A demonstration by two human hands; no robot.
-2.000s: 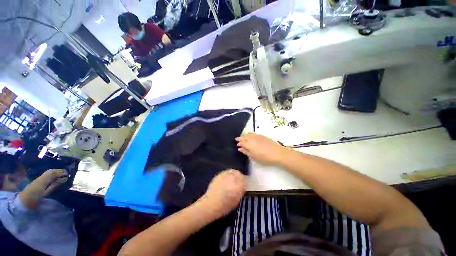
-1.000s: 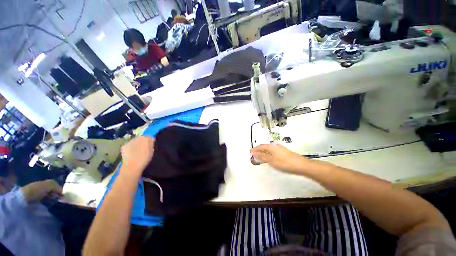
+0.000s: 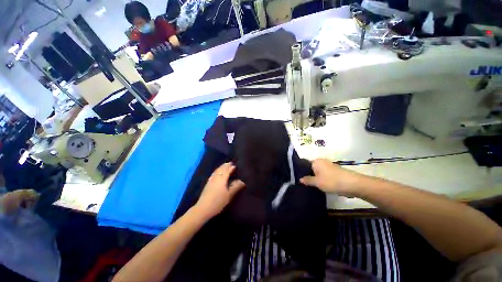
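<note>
A dark garment panel [image 3: 258, 160] lies in front of me, left of the needle area, and hangs over the table edge onto my lap. A pale strip [image 3: 291, 165] runs along its right part. A small white label [image 3: 231, 137] shows at its upper left. My left hand [image 3: 222, 187] holds the panel's left side, thumb and fingers on the cloth. My right hand [image 3: 325, 177] grips its right edge. The presser foot and needle [image 3: 304, 137] are just beyond the cloth, which is not under them.
The cream sewing machine [image 3: 385, 69] stands at the right with a black phone [image 3: 388, 114] under its arm. A blue sheet [image 3: 159, 165] covers the left. Dark pieces [image 3: 264, 52] lie behind. A person [image 3: 154, 38] sits at the back; another's sleeve [image 3: 27, 237] shows lower left.
The panel has moved right and been turned, its pale strip now on the right. My left hand has come in from the left; my right hand has taken hold of the cloth.
</note>
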